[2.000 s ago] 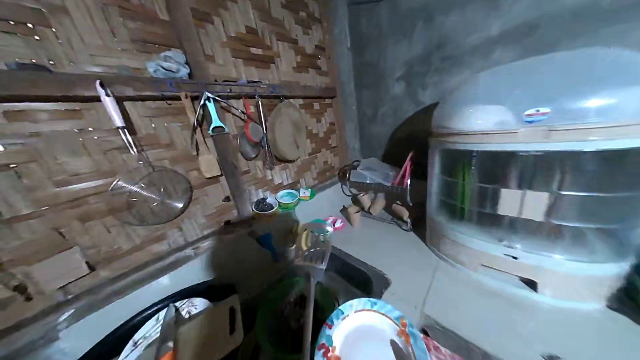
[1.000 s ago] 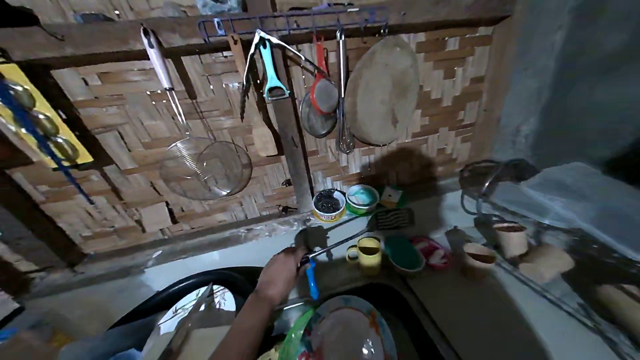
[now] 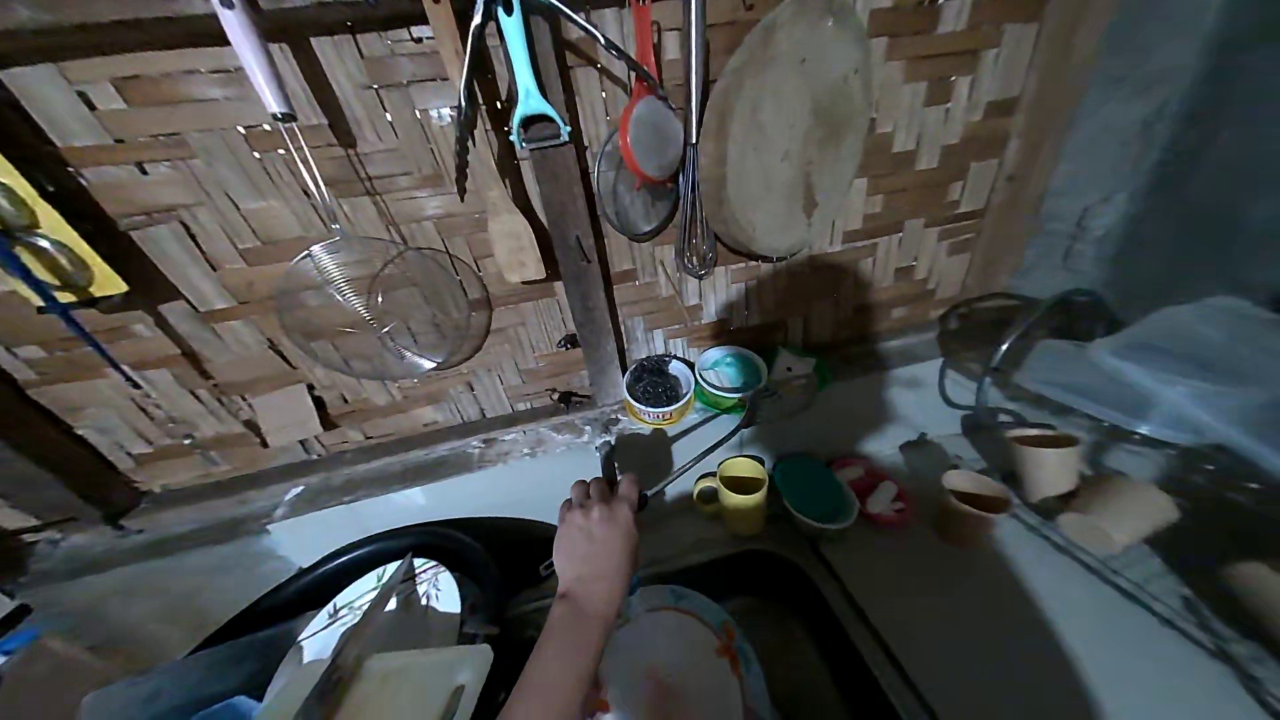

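My left hand (image 3: 597, 535) reaches forward over the near side of the counter, fingers curled around the dark handle end of a long-handled turner (image 3: 700, 455). The turner slants up to the right, its blurred head close to two small tubs. A dark upright piece, possibly the faucet (image 3: 608, 462), stands right at my fingertips. Below the hand, a plate with a patterned rim (image 3: 745, 640) lies at the dark sink (image 3: 800, 610). A yellow mug (image 3: 742, 495) and a green-lined bowl (image 3: 815, 490) stand to the right. My right hand is out of view.
A black tub (image 3: 350, 545) at left holds a plate and a cutting board (image 3: 420, 680). Tubs of dark scouring material (image 3: 658, 388) and a teal substance (image 3: 731, 370) sit by the woven wall. Clay-coloured cups (image 3: 1045, 460) and a wire rack are right; a strainer (image 3: 385, 305) hangs above.
Two seconds ago the turner's head was over the sink and no hand showed. Since one second ago the turner's head has risen slightly toward the wall. The view has swung left and closer.
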